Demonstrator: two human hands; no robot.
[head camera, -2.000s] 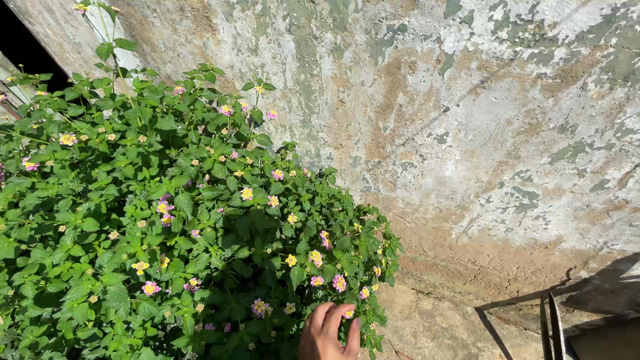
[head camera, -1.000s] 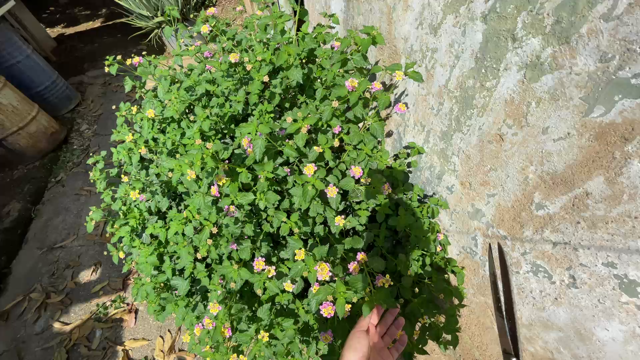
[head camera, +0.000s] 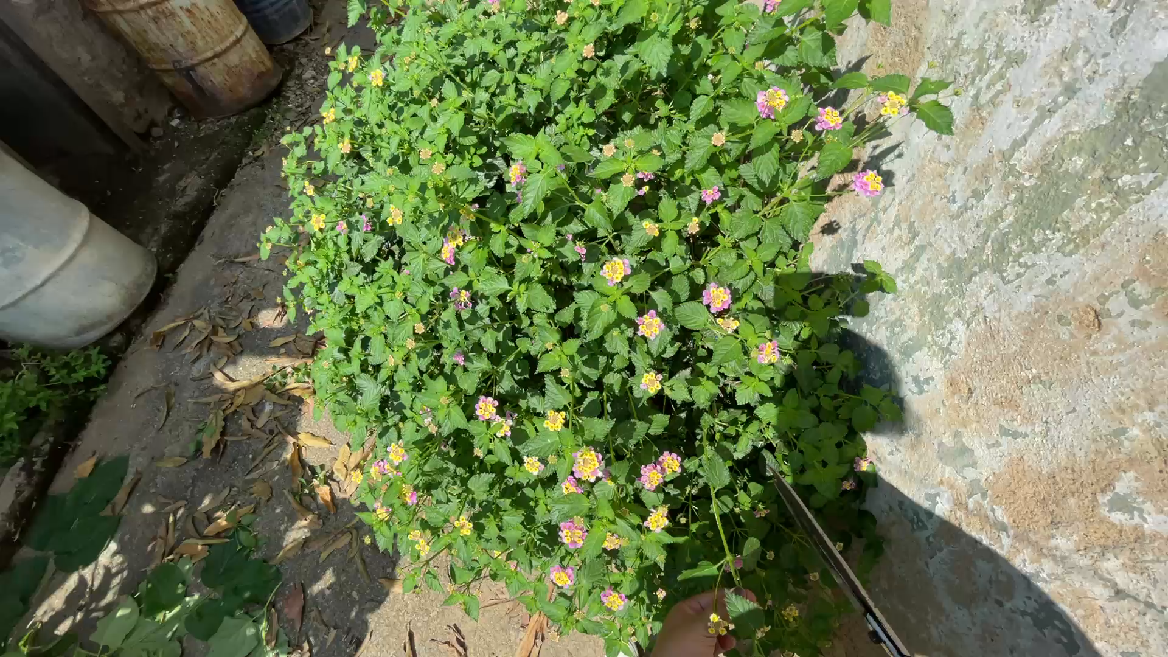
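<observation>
A large lantana bush (head camera: 566, 301) with green leaves and pink and yellow flower clusters fills the middle of the head view. At its lower edge my left hand (head camera: 695, 625), partly hidden by leaves and cut off by the frame, has its fingers closed around a thin leafy lantana stem (head camera: 724, 538). To the right of that hand, the long metal blade of what look like hedge shears (head camera: 826, 552) slants up into the shaded lower right foliage, its tip among the leaves. The handles lie outside the frame, and my right hand is not in view.
A weathered wall with peeling paint (head camera: 1031, 365) stands close on the right. Dry leaves (head camera: 237, 379) litter the paving at left. Beyond it are a pale drum (head camera: 64, 255) and a rusty barrel (head camera: 196, 50). Broad green leaves (head camera: 164, 593) lie lower left.
My left hand now has hold of a stem. The blade, beside the wall and apart from the bush a second ago, now reaches into the foliage. The view has swung left and down.
</observation>
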